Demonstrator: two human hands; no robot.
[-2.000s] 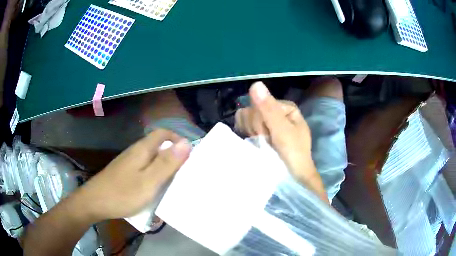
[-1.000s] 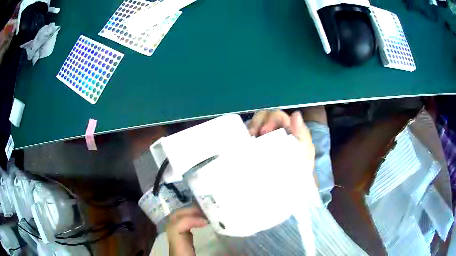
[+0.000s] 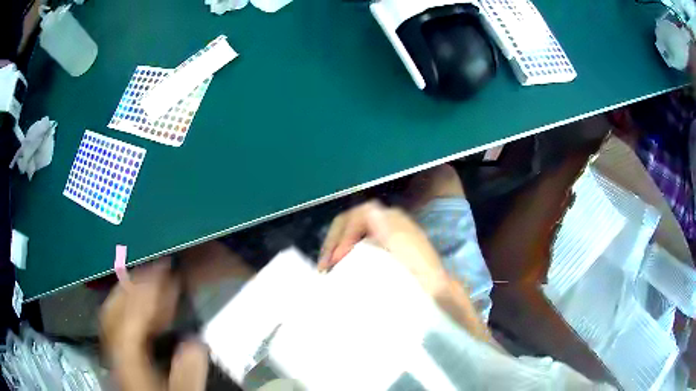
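A white security camera (image 3: 351, 321) lies over my lap, overexposed, its lower part against a clear air cushion bag (image 3: 473, 355). Its white bracket end (image 3: 256, 313) points left. My right hand (image 3: 385, 240) grips the top of the camera, fingertips bent over its edge. My left hand (image 3: 149, 321) is off to the left of the bracket, strongly blurred. Something dark, possibly the cable, shows beside its fingers, but I cannot tell whether it is held.
On the green table (image 3: 290, 130) are round sticker sheets (image 3: 105, 176), a PTZ dome camera (image 3: 450, 53), a sticker stack (image 3: 534, 42) and a squeeze bottle (image 3: 69, 40). A carton of ribbed sleeves (image 3: 603, 252) stands right. Clear packed bundles (image 3: 49, 366) are lower left.
The view has shifted and tilted. My left hand has left the camera's underside and moved out left. My right hand has stayed on the camera, whose bracket now points lower left.
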